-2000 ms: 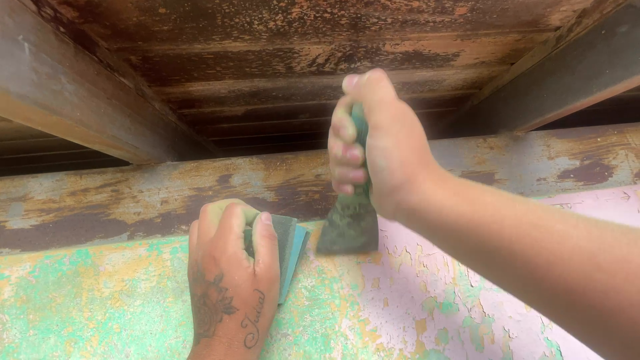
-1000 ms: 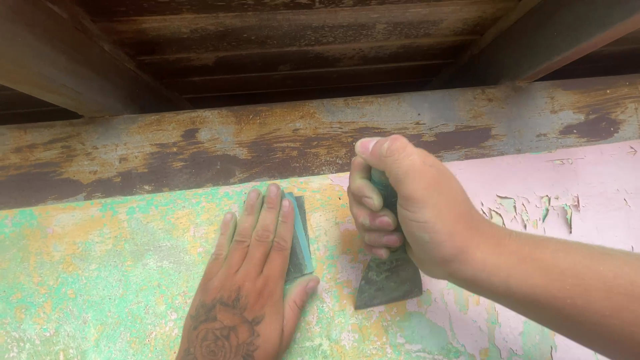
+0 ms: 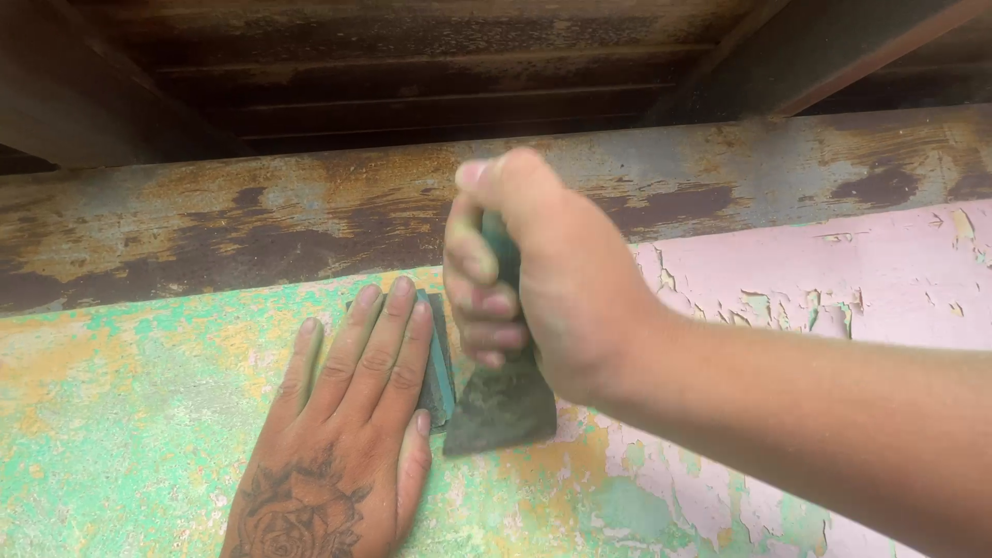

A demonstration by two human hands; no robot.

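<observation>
My left hand [image 3: 349,411] lies flat, fingers extended, over a folded piece of sandpaper [image 3: 438,364], dark with a blue-green strip, on the painted wall [image 3: 116,418]. Most of the sandpaper is hidden under the fingers. Just to its right, my right hand [image 3: 535,271] is closed around the green handle of a paint scraper [image 3: 504,403]. The scraper's wide dark blade points down over the wall, its edge beside the sandpaper. Mottled green and yellow paint surrounds the left hand; pink paint [image 3: 914,271], cracked and peeling, covers the right side.
A worn beam [image 3: 310,217] with brown, rust-toned and grey patches runs along the top of the wall. Above it are dark ceiling boards [image 3: 434,70], with one rafter [image 3: 101,93] at the left and another [image 3: 814,54] at the right.
My left hand has gone from bent fingers around the sandpaper to lying flat over it. Since one second ago, the scraper in my right hand has moved left, closer to the sandpaper.
</observation>
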